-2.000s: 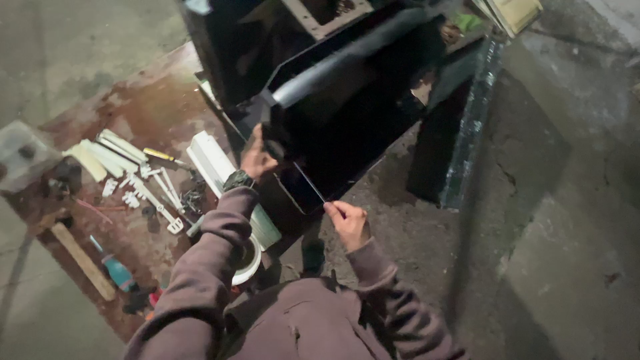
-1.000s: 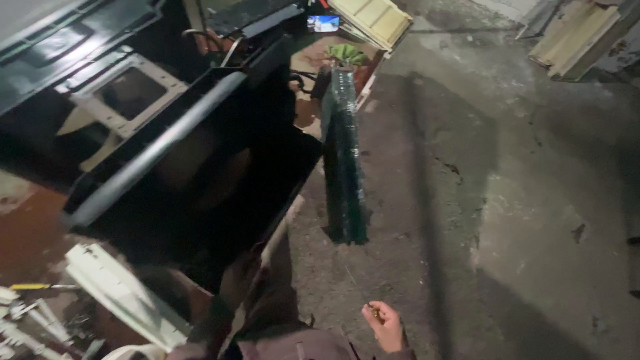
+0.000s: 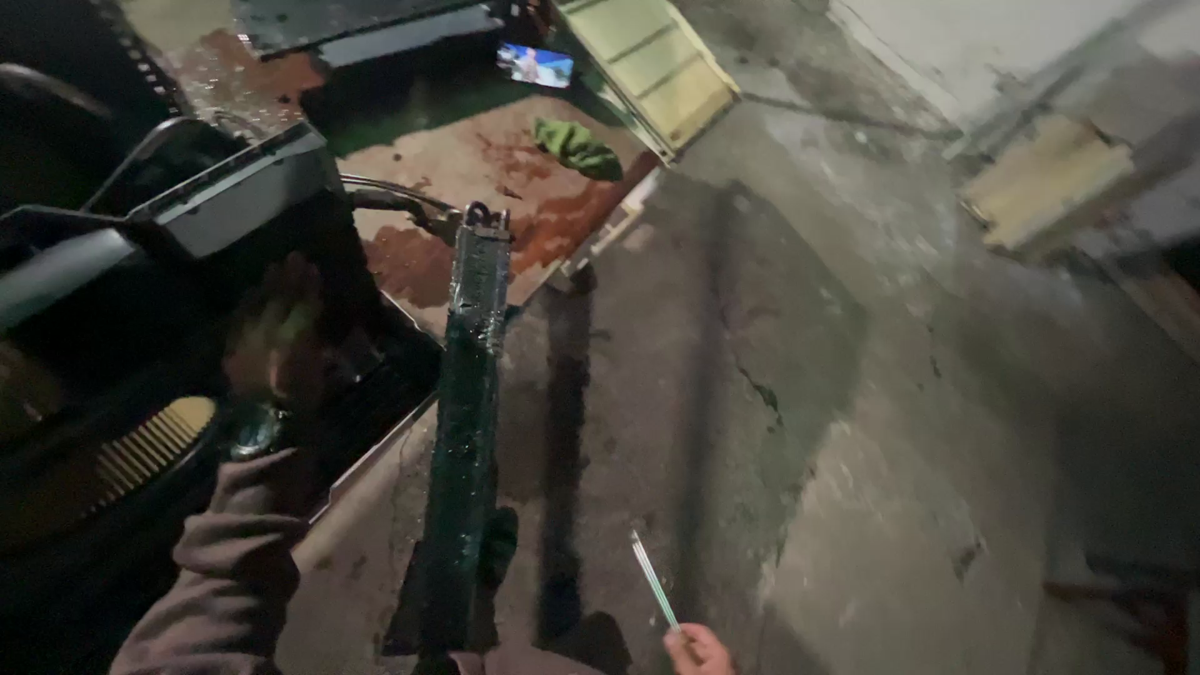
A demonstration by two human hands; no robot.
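Observation:
My left hand (image 3: 277,347), blurred and in shadow with a watch on its wrist, is over a glossy black housing (image 3: 375,361) at the left; its fingers look extended and nothing shows in them. Whether it touches the housing is unclear. At the bottom edge, my right hand (image 3: 698,652) grips a thin, pale, shiny rod (image 3: 654,579) that points up and left. A long dark metal bar (image 3: 464,422) with a hooked top end stands between the hands. Beside my left wrist is a slatted yellowish vent (image 3: 159,445).
A reddish-brown stained board (image 3: 506,169) bears a crumpled green cloth (image 3: 577,148) and cables. Behind it are a lit phone (image 3: 534,66) and a cream ribbed panel (image 3: 656,75). Another cream panel (image 3: 1050,183) lies on the concrete floor at the right.
The view has swung right, away from the tools and white parts. My left hand, on the black housing two seconds ago and unseen one second ago, shows again. The rod remains in my right hand.

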